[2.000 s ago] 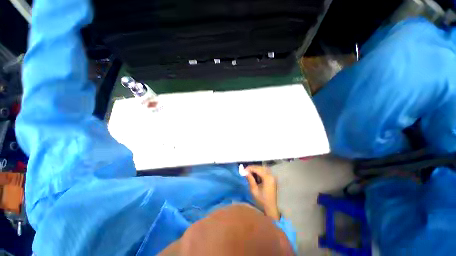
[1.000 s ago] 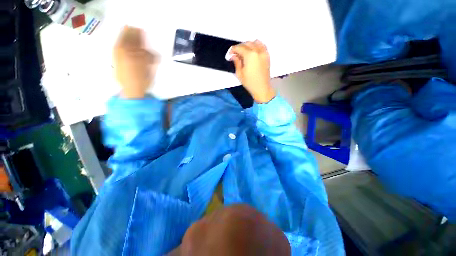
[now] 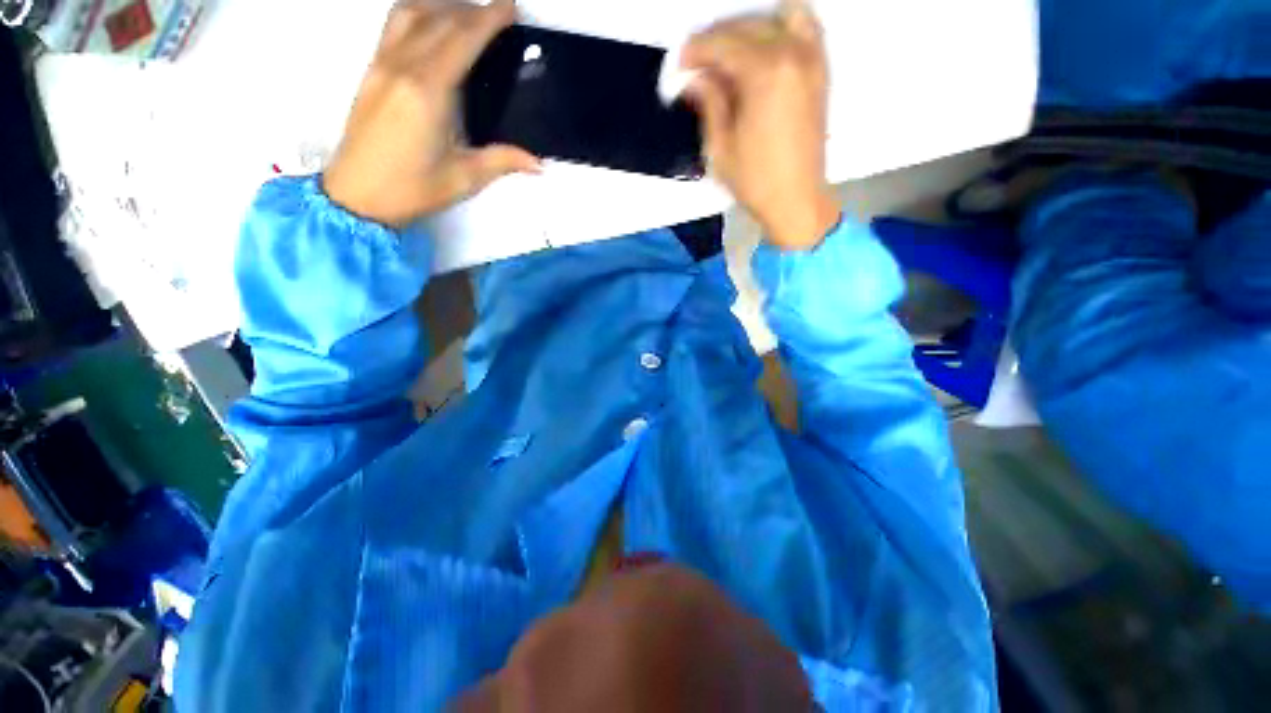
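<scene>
A glossy black phone screen [image 3: 586, 105] is held over the white board [image 3: 920, 84], with a small pale reflection near its left end. My left hand [image 3: 418, 119] grips its left end, thumb along the near edge and fingers at the far edge. My right hand [image 3: 764, 119] is at its right end and pinches a small white wiping cloth [image 3: 675, 75] against or just above the glass. The right hand is slightly blurred, so contact is hard to tell.
A bottle with a red diamond label [image 3: 128, 24] is cut off at the top left. Crinkled clear film [image 3: 105, 209] lies at the board's left end. A blue stool [image 3: 962, 279] and a neighbouring person's blue-clothed leg [image 3: 1115, 307] are on the right.
My left hand has moved from beside the screen to grip its left end. My right hand still pinches the cloth at the right end. The view has shifted.
</scene>
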